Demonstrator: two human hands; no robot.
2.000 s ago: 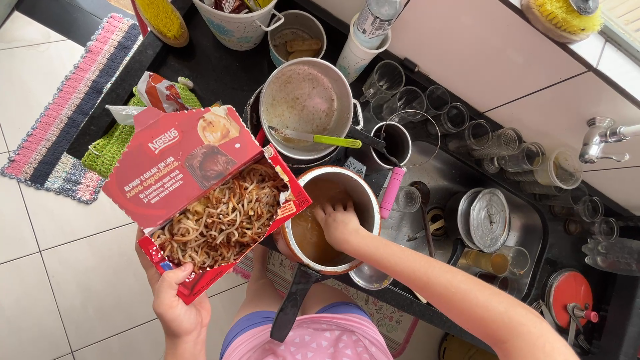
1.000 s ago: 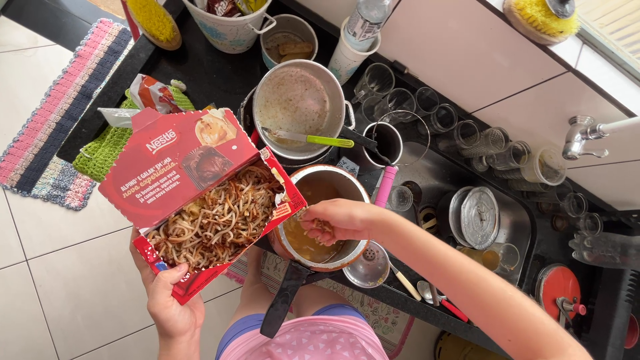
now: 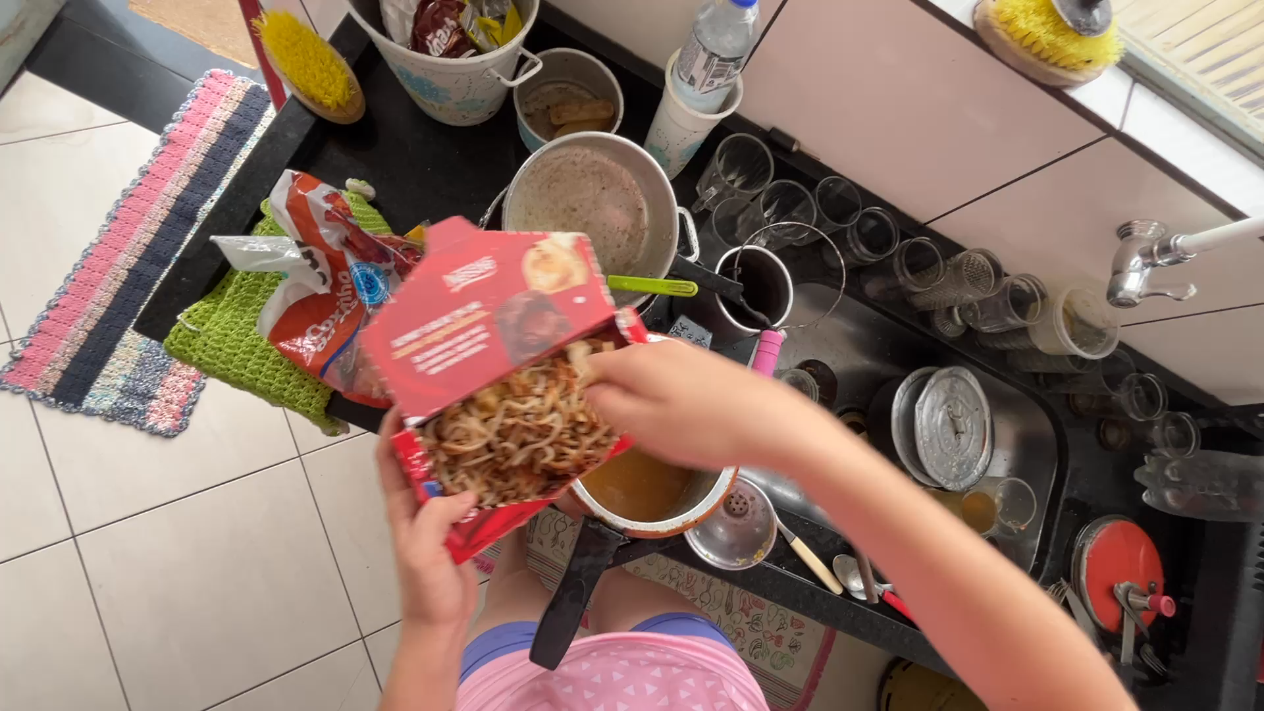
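My left hand [image 3: 431,543] grips the near-left corner of an open red cardboard box [image 3: 484,296], held tilted with its printed lid up. Brown, curly strips of food [image 3: 518,425] fill the box. My right hand [image 3: 671,395] is at the box's right edge, over the strips, its fingertips closed around a pale bit of food that is partly hidden. Below and right of the box is a pressure-cooker pot [image 3: 642,489] with brownish liquid inside and a black handle [image 3: 578,592] toward my body.
Behind stand an aluminium pot [image 3: 592,202] with a green-handled utensil [image 3: 652,285], a smaller pan [image 3: 568,99] and a dark-filled mug [image 3: 755,286]. The sink [image 3: 1017,425] holds metal lids. Many glasses [image 3: 839,207] line the wall. A plastic food bag [image 3: 321,296] lies on a green crocheted cloth [image 3: 237,336].
My right hand was inside the pot, then rose above it with some food in the fingers, and is now at the box. The box has moved right, partly over the pot.
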